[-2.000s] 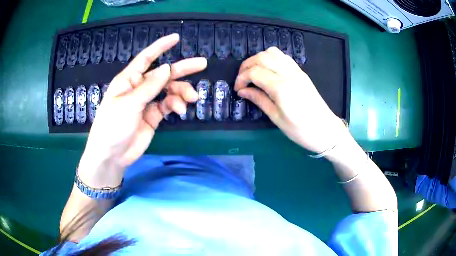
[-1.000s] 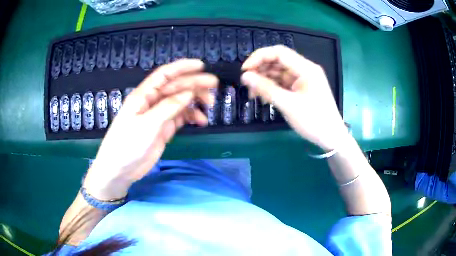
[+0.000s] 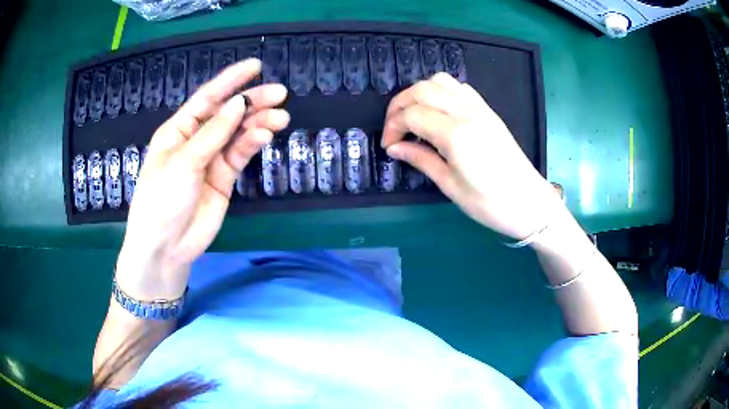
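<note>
A black foam tray lies flat with two rows of oblong housings. The near-row housings are shiny grey; the far-row ones are darker. My left hand is over the tray's left half, palm turned up, with a small black insert between thumb and fingers. My right hand is over the near row's right part, its fingertips together at the upper end of a housing. Whether they hold anything is hidden.
A crinkled clear plastic bag lies beyond the tray at the upper left. A white-grey air blower with a round knob stands at the upper right. Green mat with yellow lines surrounds the tray. A blue sleeve shows at the right edge.
The hands were closer together over the tray one second ago. My left hand has moved left and opened its palm upward; my right hand's fingertips have come down to a near-row housing.
</note>
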